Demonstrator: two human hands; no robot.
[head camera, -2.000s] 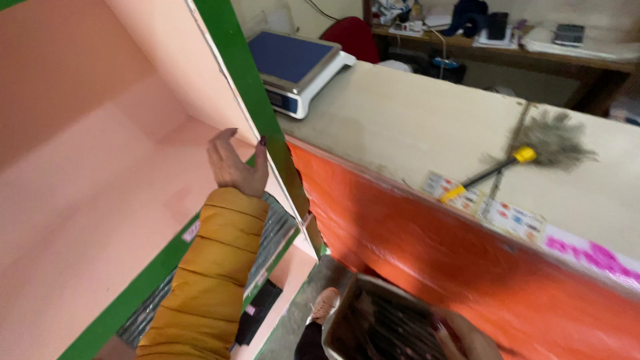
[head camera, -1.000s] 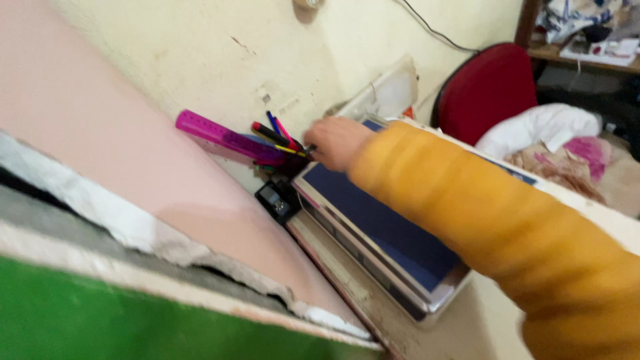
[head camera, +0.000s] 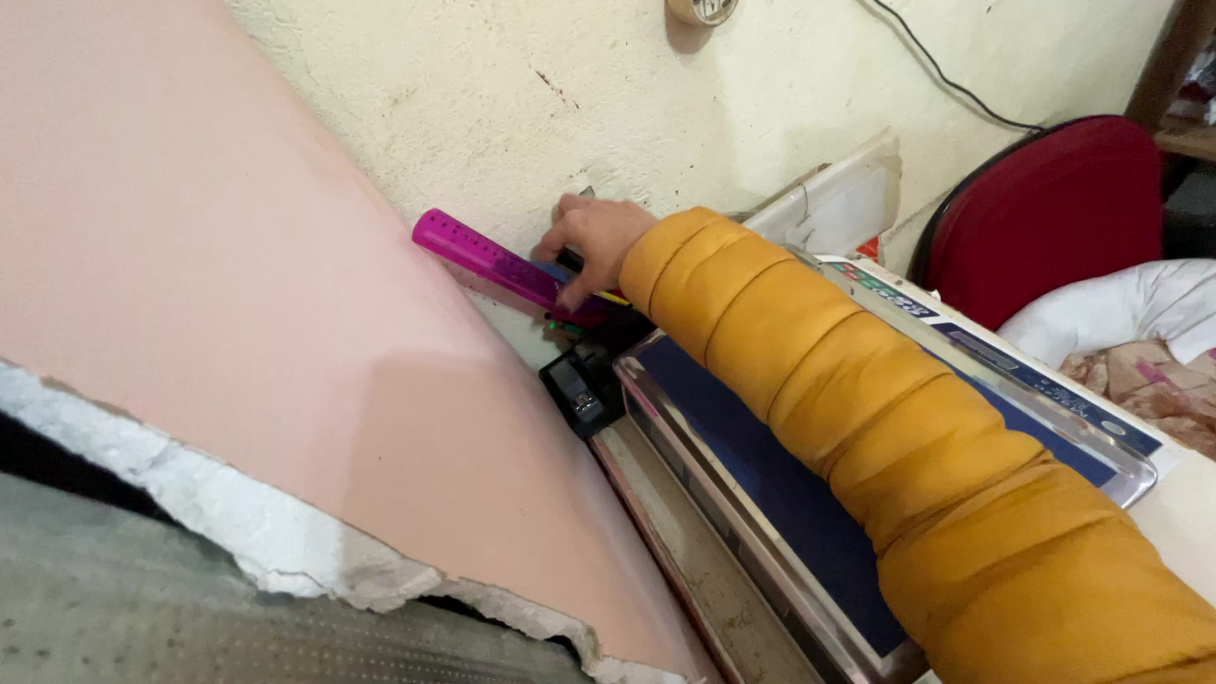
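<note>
My right hand (head camera: 594, 245), in a mustard-yellow padded sleeve (head camera: 817, 399), reaches in from the lower right to a cluster of pens and a magenta plastic ruler (head camera: 489, 258). Its fingers curl around a dark, pen-like item (head camera: 569, 259), but whether they grip it is unclear. The thumb is beside the ruler's lower part. A yellow pen (head camera: 613, 298) shows just below the hand. The holder beneath is mostly hidden. My left hand is out of view.
A weighing scale (head camera: 760, 475) with a dark blue plate lies under my forearm. A small black device (head camera: 578, 391) stands at its corner. The pink panel (head camera: 285, 313) has a ragged white edge (head camera: 275, 537). Behind are a wall and a red chair (head camera: 1054, 218).
The view has swung from the pink shelf and counter to the corner by the scale. My right hand, on a container two seconds ago, is now at the pens. My left hand has gone out of view.
</note>
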